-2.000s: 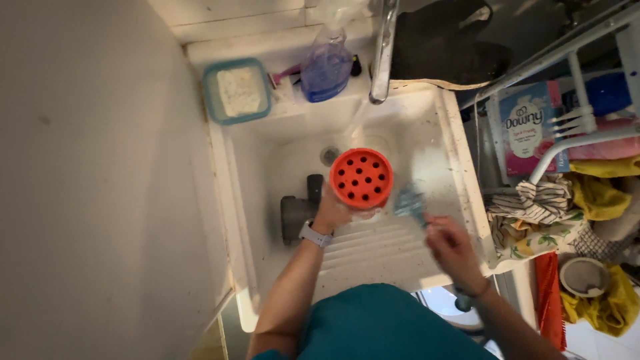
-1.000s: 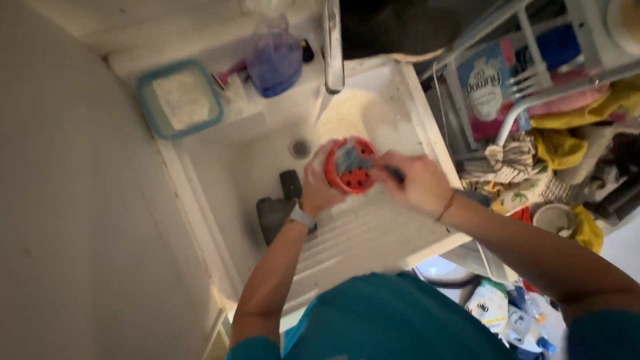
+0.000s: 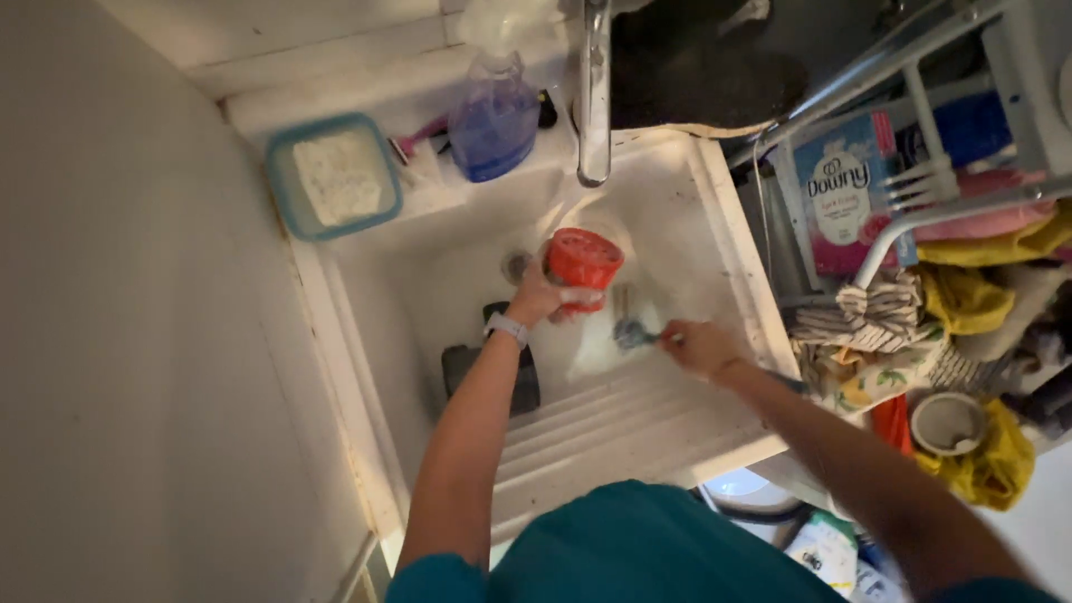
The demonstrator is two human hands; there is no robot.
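My left hand (image 3: 548, 297), with a pale watch band at the wrist, grips a red plastic cup-shaped part (image 3: 584, 261) over the laundry sink (image 3: 394, 335). The part is tilted; its holed face is not clearly seen now. To the right, my right hand (image 3: 702, 347) holds a small blue-grey brush (image 3: 634, 335) by its handle, apart from the red part. A dark plastic part (image 3: 526, 381) lies in the basin, partly hidden by my left forearm. Above the red part hangs the chrome faucet (image 3: 595, 100), and the drain (image 3: 517, 266) shows just left of it.
On the sink's back ledge are a teal-rimmed container (image 3: 335, 177), a pink razor (image 3: 419, 138) and a blue spray bottle (image 3: 494, 121). A dark mat (image 3: 703, 67) lies behind the faucet. At right, a white rack (image 3: 888, 243) stands by a detergent box (image 3: 846, 197) and cloths (image 3: 963, 293).
The brush was against the red part's holed face a second ago; my right hand has drawn it away to the right. My left hand has tilted the red part.
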